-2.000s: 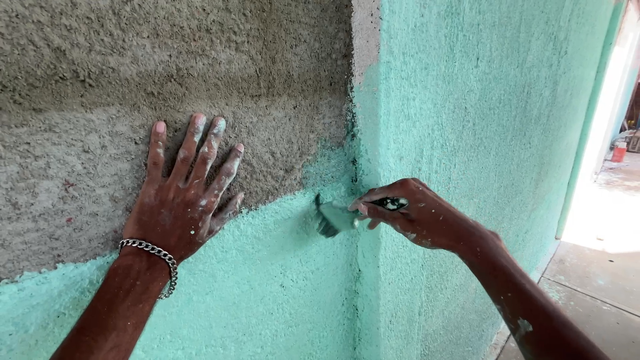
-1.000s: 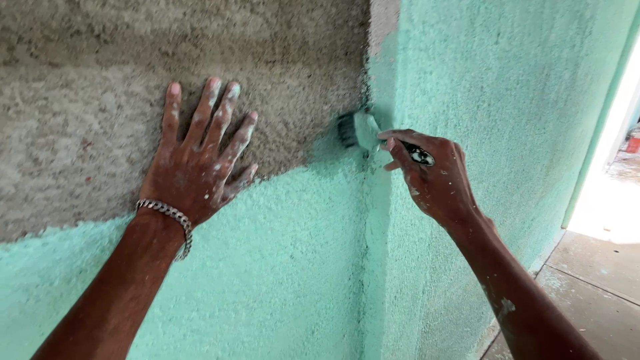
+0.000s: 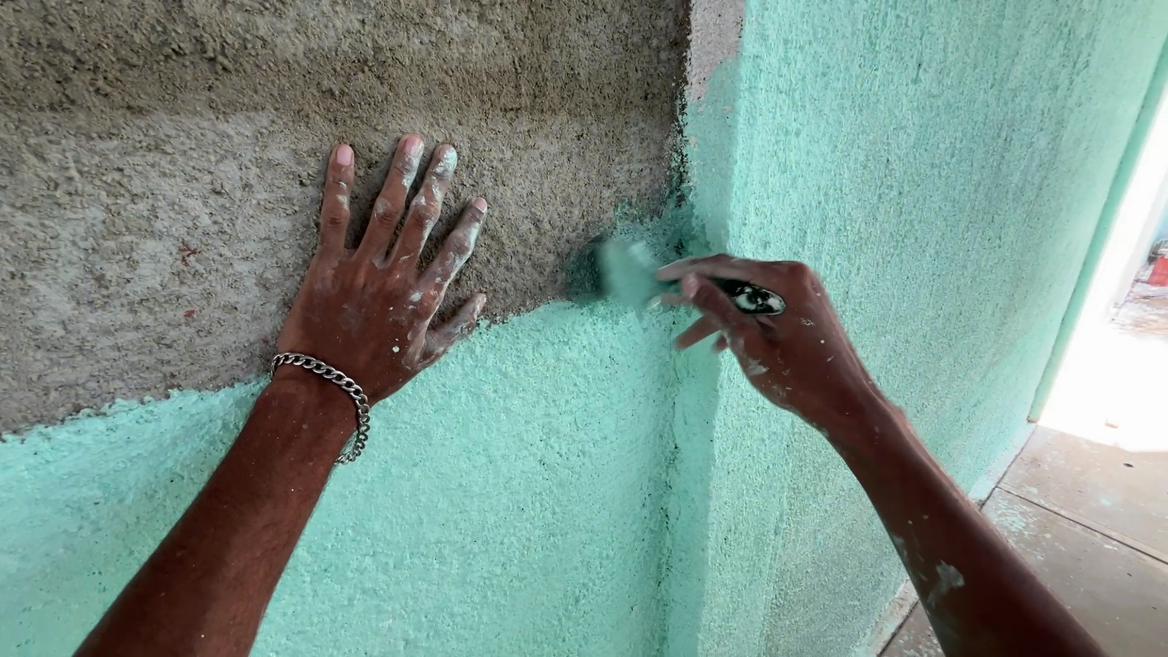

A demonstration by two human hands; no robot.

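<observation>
My left hand (image 3: 383,274) lies flat with spread fingers on the rough grey cement wall (image 3: 164,237), its thumb near the edge of the mint-green paint (image 3: 474,474). A silver chain bracelet (image 3: 328,374) circles that wrist. My right hand (image 3: 757,319) grips a paintbrush (image 3: 630,272) by its dark, paint-marked handle. The blurred, green-coated brush head is against the wall where grey cement and green paint meet, left of the inner corner. Paint specks mark both hands and the right forearm.
A green-painted wall face (image 3: 876,182) juts out on the right, with a partly bare grey strip (image 3: 714,46) at its upper edge. Paint-spattered floor tiles (image 3: 1086,511) lie below right. A red object (image 3: 1159,270) stands beyond the bright opening.
The brush in my right hand has moved left and down from beside the corner since a second ago. My left hand stays spread on the cement. The view has shifted slightly.
</observation>
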